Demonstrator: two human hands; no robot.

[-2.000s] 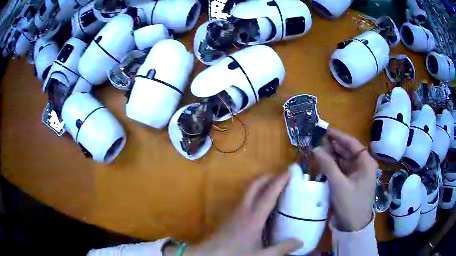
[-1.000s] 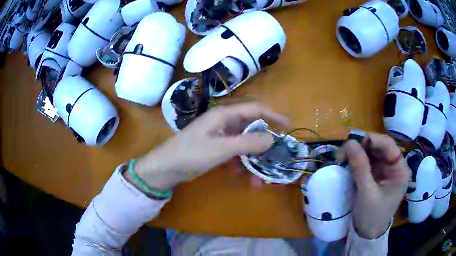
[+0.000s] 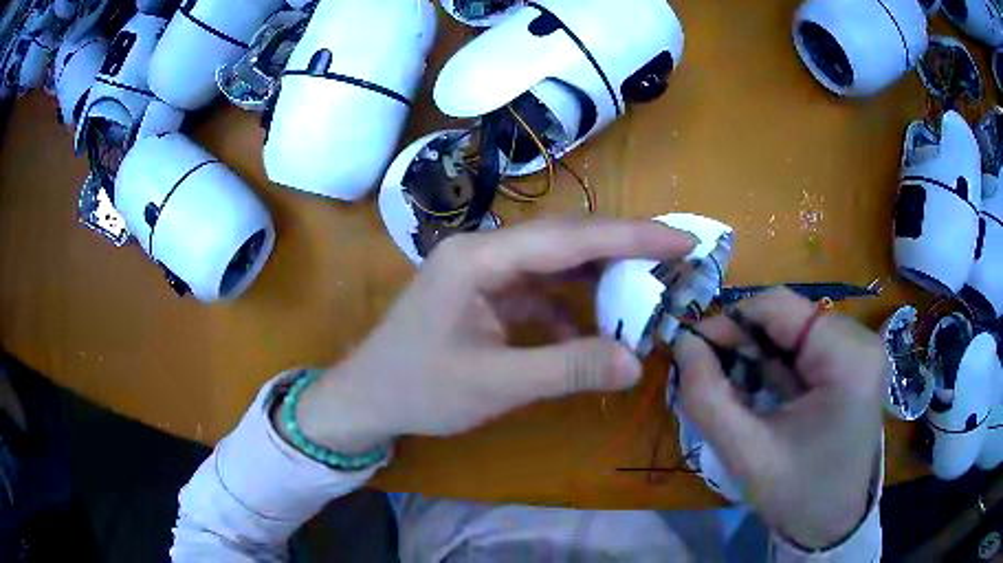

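Note:
My left hand (image 3: 495, 319) holds a white rounded base shell (image 3: 629, 302) between thumb and fingers, its open side turned toward my right hand. My right hand (image 3: 781, 385) pinches something small and dark at the shell's opening; its fingertips hide what it is. A second white curved piece (image 3: 704, 234) shows behind the shell, under my left fingertips. Thin wires (image 3: 658, 445) hang below the shell. The camera body (image 3: 704, 456) lies mostly hidden behind my right hand. A slim dark tool (image 3: 808, 291), perhaps tweezers, lies beyond my right hand.
An opened camera (image 3: 572, 55) with its base shell (image 3: 412, 181) and loose wires lies beyond my left hand. More white cameras (image 3: 196, 214) lie at the left, and others (image 3: 940, 203) at the right. The bench's near edge (image 3: 440, 489) curves in front of me.
The shell has turned from lying open upward to standing on its side. My right hand has moved from the wires beside it to its opening. The camera body is now largely covered.

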